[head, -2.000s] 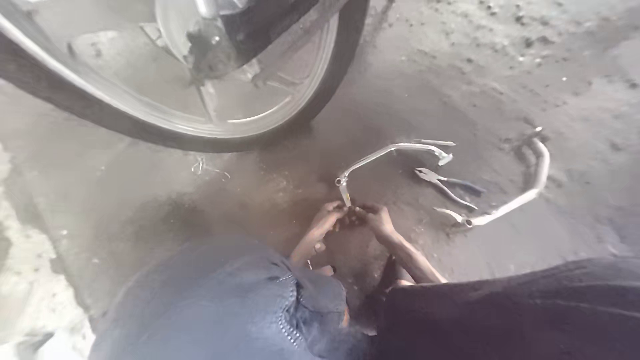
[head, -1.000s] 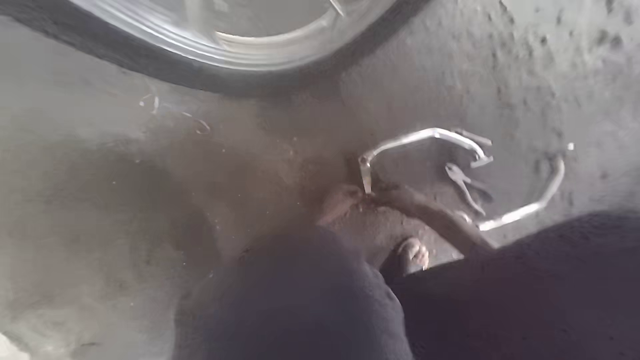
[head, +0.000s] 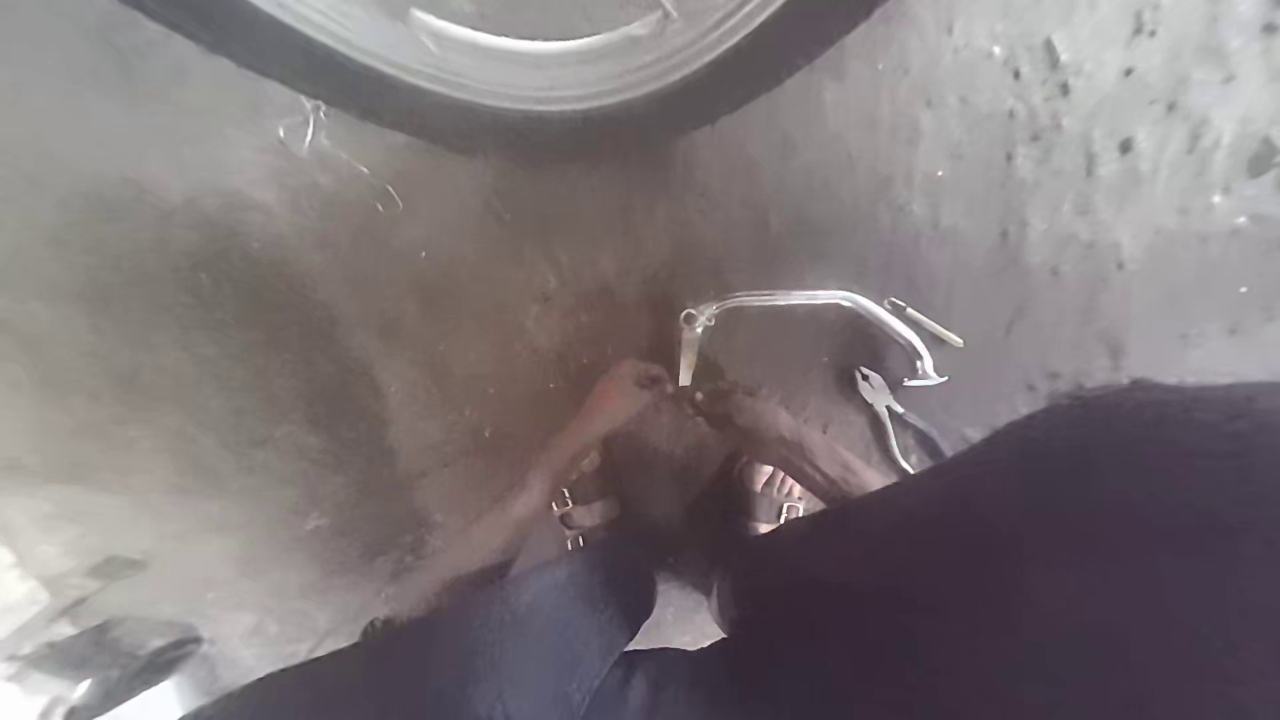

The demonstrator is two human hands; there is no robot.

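My left hand [head: 635,385] and my right hand [head: 720,405] are close together low over the ground, between my sandalled feet. Their fingers are bent around something small and dark, too blurred to name, and the grip of each hand cannot be made out. Right above the fingertips lies the flat end of a bent, shiny metal bar [head: 800,298], which has a ring at its left corner and curves away to the right. A pair of pliers [head: 880,400] lies open-jawed on the ground right of my right hand. Beside the bar's far bend is a thin metal rod [head: 928,325].
A spoked or cast wheel with a black tyre [head: 560,125] stands at the top of the view. Thin wire scraps [head: 350,160] lie on the ground below its left side. My dark-clothed knees [head: 960,560] fill the lower right. A dark object [head: 120,650] is at the lower left.
The view has shifted, and the second bent metal bar, seen at the right earlier, is no longer visible beyond my knee. My hands stay close together near the first bar's flat end.
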